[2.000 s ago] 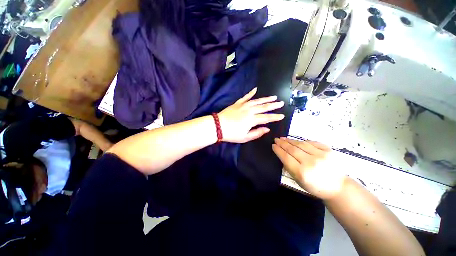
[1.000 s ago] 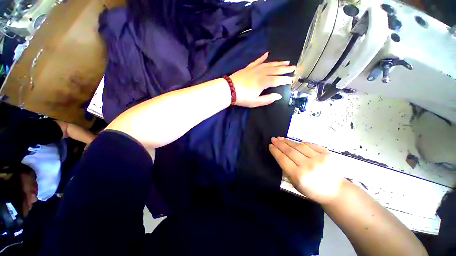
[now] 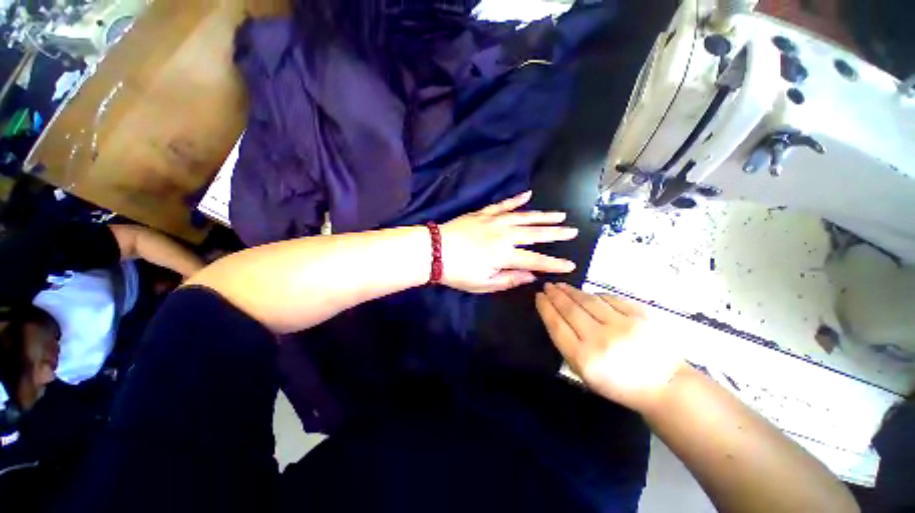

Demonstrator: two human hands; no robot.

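A dark navy garment piece (image 3: 512, 331) lies over the table edge and down to my lap, its right edge along the presser foot and needle (image 3: 610, 213) of the off-white sewing machine (image 3: 752, 110). My left hand (image 3: 502, 243), with a red bead bracelet, lies flat on the cloth with fingers spread, left of the needle. My right hand (image 3: 607, 341) rests at the cloth's right edge, nearer to me, fingers together; its fingertips are close to my left hand. Whether the right fingers pinch the cloth is hidden.
A purple-looking crumpled garment pile (image 3: 351, 130) lies left of the machine. Beyond it is a brown board-like surface (image 3: 150, 120). Another person's arm (image 3: 161, 248) and a white cloth (image 3: 78, 321) show at the left. Another machine part (image 3: 75, 30) is at the upper left.
My left hand moved up beside the needle with the cloth, then came back down toward my right hand. The cloth has shifted away from me past the needle. My right hand has hardly moved.
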